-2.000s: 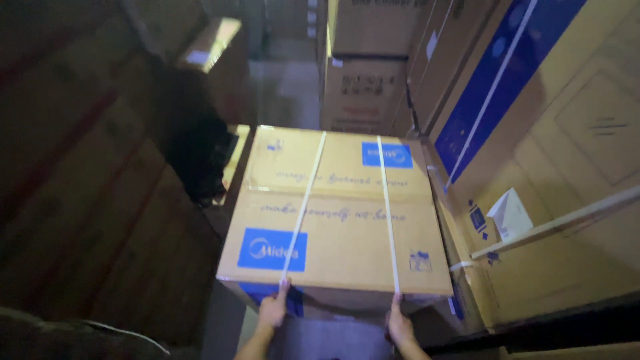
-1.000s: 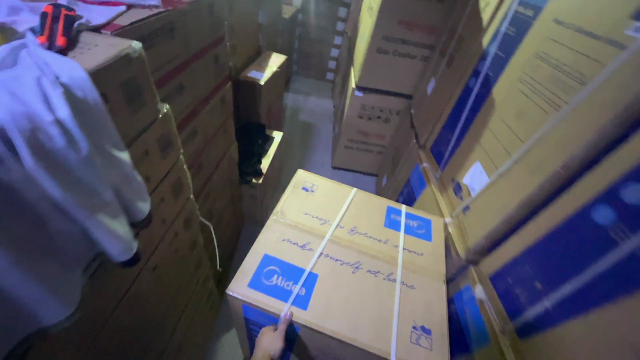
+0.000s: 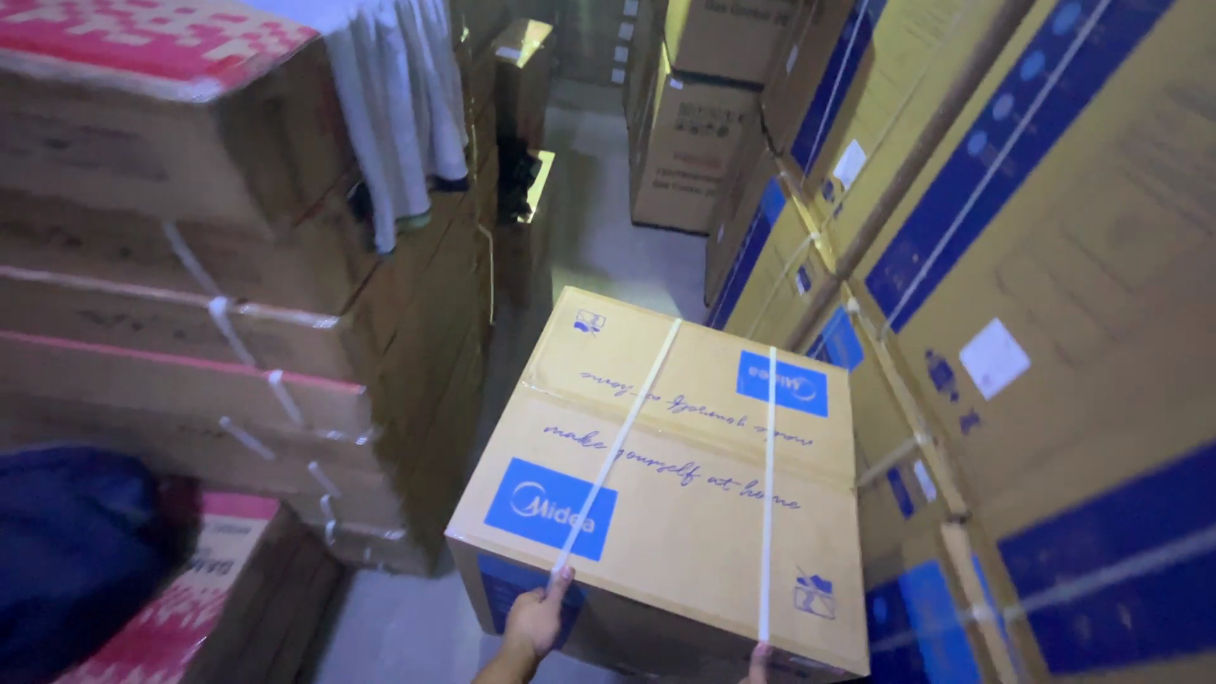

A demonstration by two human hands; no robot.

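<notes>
A large Midea cardboard box (image 3: 665, 465) fills the lower middle, its top crossed by two white packing straps. My left hand (image 3: 534, 622) grips the left strap at the box's near top edge, with the thumb on top. At the near end of the right strap, only the fingertips of my right hand (image 3: 757, 662) show at the bottom edge of the view, closed on that strap. The rest of that hand is out of view.
Tall strapped cartons (image 3: 1064, 361) line the right side, close against the box. Stacked cartons (image 3: 285, 380) stand at left, a grey cloth (image 3: 394, 114) draped over them. Further cartons (image 3: 689, 152) stand ahead beside the aisle floor (image 3: 589, 180). A dark blue thing (image 3: 76, 560) lies at lower left.
The box has moved back along the aisle with my hands, away from the cartons at its far end. The view has swung, and the draped stack at left has come into view.
</notes>
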